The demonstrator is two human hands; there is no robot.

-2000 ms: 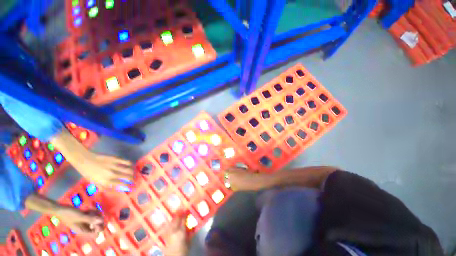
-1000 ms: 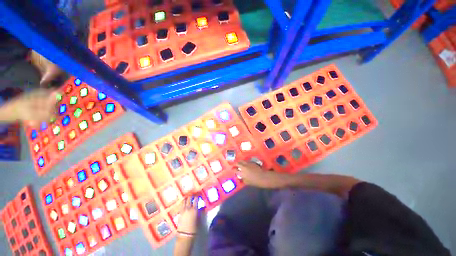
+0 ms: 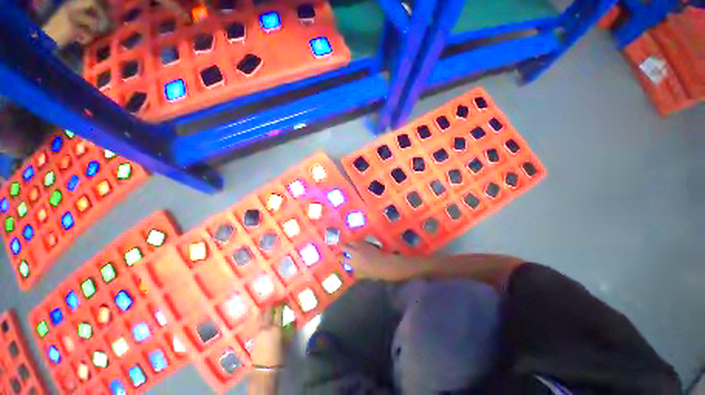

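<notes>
A pocket tray [image 3: 202,281] of small square watch units lies in front of me on the floor, some screens lit and some dark. Several pockets at its left are empty. My left hand [image 3: 268,339], blurred, with a thin wrist band, is over the tray's lower edge beside a greenish-lit unit [image 3: 287,315]. My right hand [image 3: 371,261] is at the tray's lower right, with a blue glow at its fingertips. Whether either hand grips a unit is unclear. A grey-blue rounded shape, possibly my knee, is below my right hand.
A tray of dark units [image 3: 402,202] adjoins on the right. Trays of lit units [image 3: 166,224] lie at the left. Blue rack beams [image 3: 270,127] stand ahead, with another tray [image 3: 270,81] on the shelf. Another person's hand [image 3: 76,19] is above it. Orange trays [image 3: 665,69] are stacked far right.
The other person's hands have left the floor trays at the left; one is now over the shelf tray. Several screens have changed colour. My hands stay over the central tray.
</notes>
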